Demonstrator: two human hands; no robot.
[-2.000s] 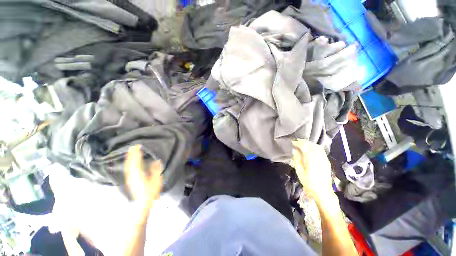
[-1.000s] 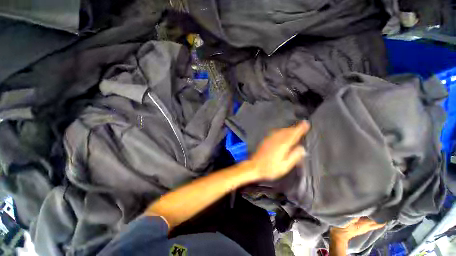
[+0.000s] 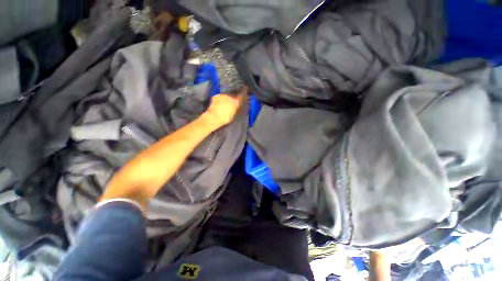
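Note:
A large grey garment bundle (image 3: pixel 396 159) lies in a heap at the right. My right forearm (image 3: pixel 380 266) shows below its lower edge, and the cloth hides the hand. Another grey garment heap (image 3: pixel 148 181) lies at the left, with pale seam stitching. My left hand (image 3: pixel 224 107) reaches across over this heap to its upper right edge, beside the gap between the two heaps. Its fingertips are blurred against dark cloth, and whether they hold any is unclear.
A blue crate (image 3: pixel 261 173) shows in the gap between the heaps. More dark grey cloth (image 3: pixel 352 49) is piled behind. A blue surface (image 3: pixel 476 33) is at the upper right. A small yellow item (image 3: pixel 184 23) lies at the upper left.
My left hand has moved left, away from the right bundle, to the left heap's upper edge. My right hand has slipped out of sight under the bundle, leaving only the forearm showing.

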